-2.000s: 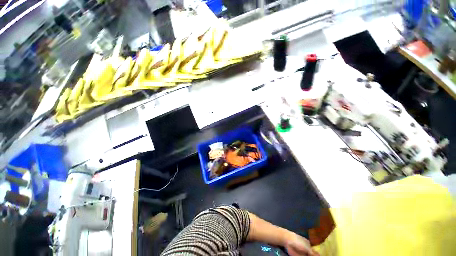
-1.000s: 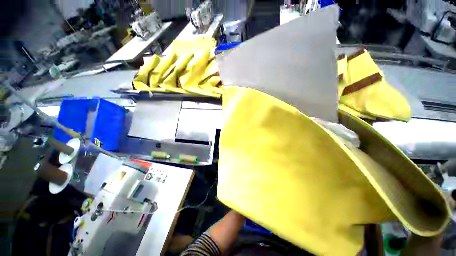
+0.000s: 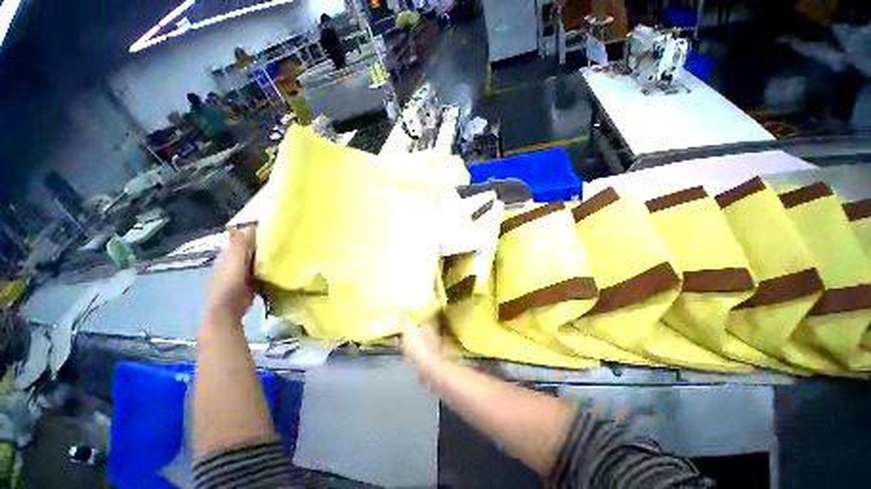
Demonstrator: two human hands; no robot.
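A yellow panel stack (image 3: 349, 229) is held over the long central bench, its right part overexposed. My left hand (image 3: 235, 270) grips its left edge. My right hand (image 3: 424, 343) is at its lower right edge, fingers partly hidden and blurred; it appears to hold that edge. To the right, several yellow panels with brown strips (image 3: 630, 287) lie overlapped in a row along the bench. The nearest of these touches or sits close behind the held stack; the exact contact is hidden.
A blue bin (image 3: 148, 420) stands below the bench at the lower left. Another blue bin (image 3: 535, 172) is beyond the bench. A white table (image 3: 678, 115) with a sewing machine (image 3: 658, 57) stands at the back right. People are far back at the upper left.
The view has turned to the bench. The yellow stack, raised in front of me a second ago, is now over the bench left of the row. The grey sheet no longer shows standing up behind it.
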